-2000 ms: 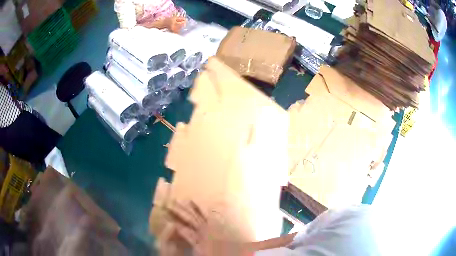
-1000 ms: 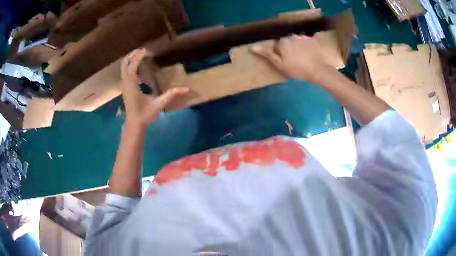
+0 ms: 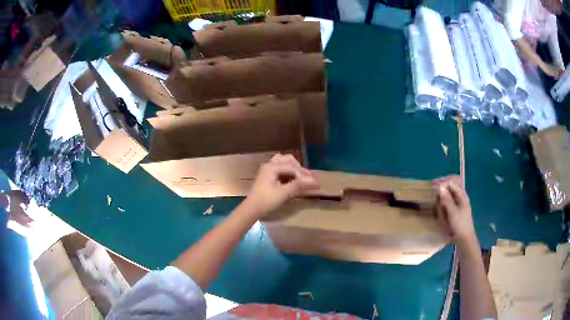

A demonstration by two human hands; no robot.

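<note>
A long brown carton [image 3: 356, 228] lies on the green bench right in front of me, its long side towards me. Flaps with notched edges are folded over its upper face, with a dark gap between them. My left hand [image 3: 278, 187] pinches the flap at its left end, fingertips curled. My right hand [image 3: 455, 209] holds its right end, fingers over the top corner. The inside of the carton is mostly hidden.
Open erected cartons [image 3: 231, 134] stand in rows behind left. A filled box [image 3: 122, 147] with a black cord is far left. Wrapped tubes [image 3: 462, 62] lie back right, flat blanks [image 3: 525, 281] at right. A large carton [image 3: 75, 281] is below the left bench edge. Other people's hands show at both sides.
The view has swung round. The carton, open side up between my hands a second ago, now shows folded flaps on top. My left hand has gone from spread fingers to pinching its flap.
</note>
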